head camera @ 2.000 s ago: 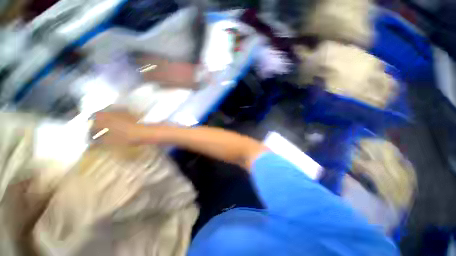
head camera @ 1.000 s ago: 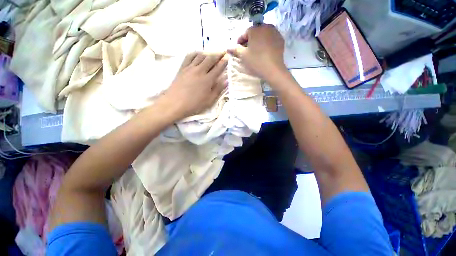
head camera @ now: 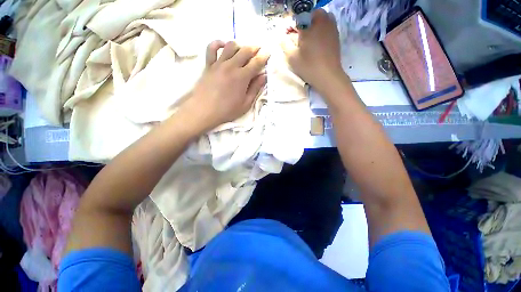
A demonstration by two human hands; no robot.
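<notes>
Cream fabric (head camera: 154, 85) spreads over the left of the machine table and hangs over its front edge in folds. My left hand (head camera: 231, 80) lies palm down on the cloth, fingers spread and pointing to the needle area. My right hand (head camera: 314, 48) is on the cloth's right part beside the needle area, its fingers bent and partly hidden by glare; a small red bit shows at its fingertips. The sewing machine's metal parts (head camera: 301, 7) are at the top edge. The needle itself cannot be made out.
A phone (head camera: 423, 60) with a lit screen lies right of the machine. White strips (head camera: 365, 17) lie behind it. A crumpled white scrap (head camera: 488, 100) and red item lie at the right. Pink cloth (head camera: 51, 214) is lower left, cream pieces (head camera: 503, 239) in a blue crate lower right.
Since one second ago, both hands have moved slightly up towards the needle area. My right hand also moved right. The earliest frame is blurred and shows the view turned to the right.
</notes>
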